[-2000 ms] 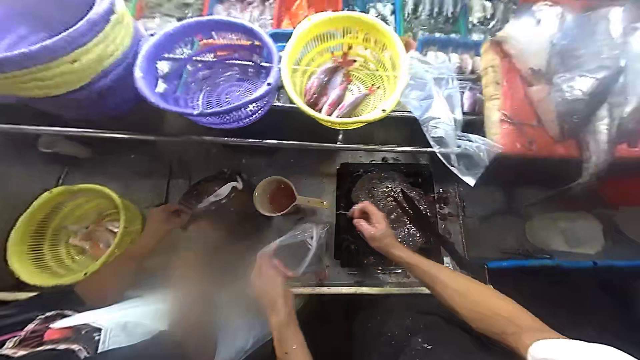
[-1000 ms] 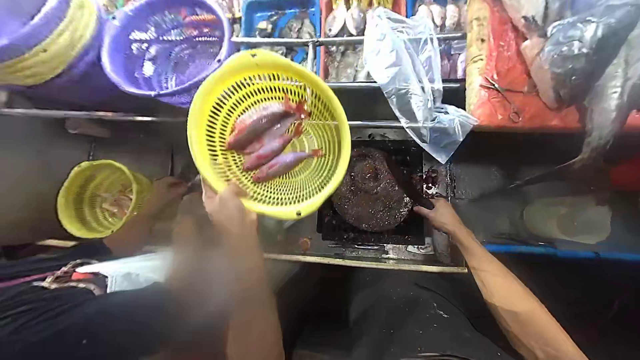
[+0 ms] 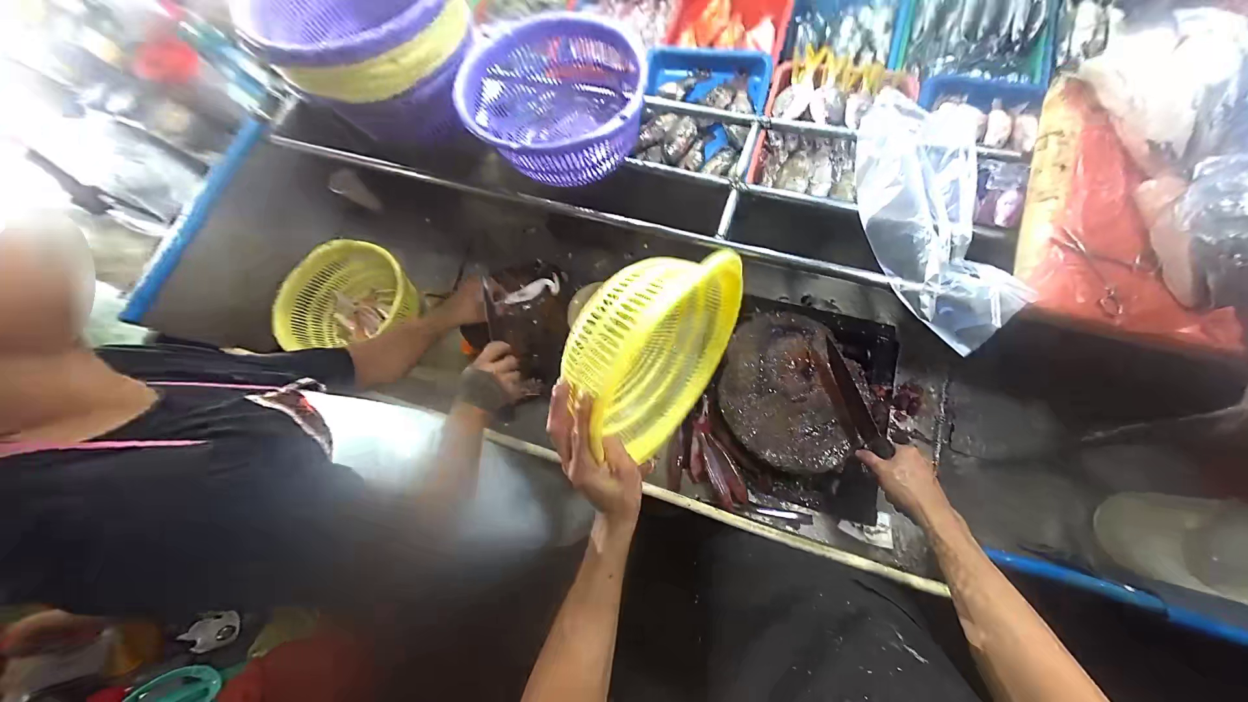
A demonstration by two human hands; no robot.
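Note:
My left hand (image 3: 600, 463) grips the lower rim of a yellow plastic colander (image 3: 648, 351), which is tipped steeply on its side, its inside facing right. Several reddish fish (image 3: 717, 463) lie below it, against the left edge of a round chopping block (image 3: 785, 390). My right hand (image 3: 907, 478) is closed on the handle of a dark-bladed knife (image 3: 850, 395), whose blade rests over the right part of the block. Whether anything is left inside the colander cannot be seen fully.
A co-worker at left holds a knife (image 3: 490, 310) at another dark board (image 3: 531, 327), beside a yellow basket (image 3: 346, 292). A metal rail (image 3: 585, 210) crosses behind, with a purple basket (image 3: 551, 97), fish trays and a hanging clear plastic bag (image 3: 916, 205). Scissors (image 3: 1102, 258) lie on red plastic.
The yellow colander was level with fish in it; now it is tipped and fish lie beside the block. Earlier it stood on the rack. My right hand has taken hold of the knife.

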